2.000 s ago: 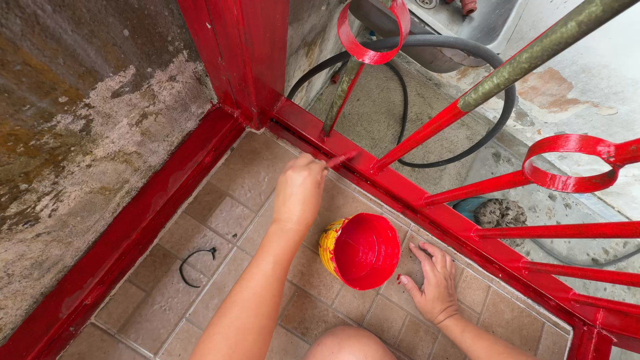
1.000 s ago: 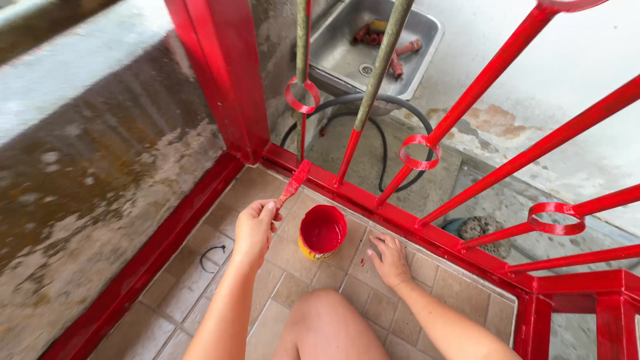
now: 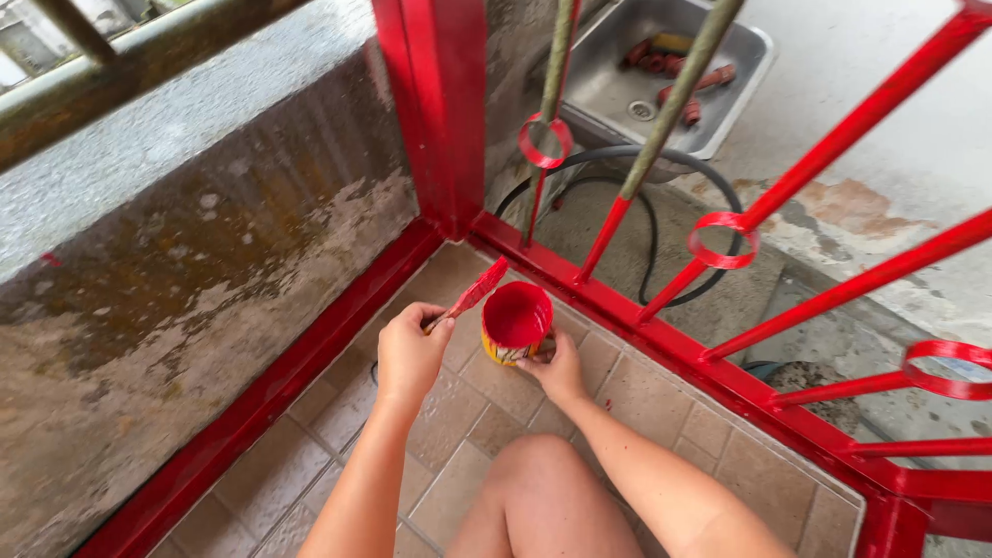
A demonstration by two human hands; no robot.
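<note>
My left hand (image 3: pixel 413 349) is shut on the handle of a paintbrush (image 3: pixel 478 288); its bristles are coated with red paint and point up and right, just left of the can's rim. A yellow paint can (image 3: pixel 508 350) with red paint inside stands on the tiled floor. My right hand (image 3: pixel 559 367) grips the can low on its right side, the fingers partly hidden behind it. Beyond the can runs the red bottom rail (image 3: pixel 674 338) of a metal railing. One railing bar (image 3: pixel 673 116) is red low down and bare, greenish metal above.
A red post (image 3: pixel 443 116) stands in the corner beside a stained wall (image 3: pixel 232 256). Past the railing lie a black hose (image 3: pixel 722 180) and a steel sink (image 3: pixel 612 85) holding reddish pipe fittings (image 3: pixel 717 76). Red metal rings (image 3: pixel 949 370) join the bars. A thin dark loop lies by my left wrist.
My right hand has moved from the floor tiles to the can and taken hold of it. The brush was at the bottom rail two seconds ago and is now beside the can. The view has tilted up.
</note>
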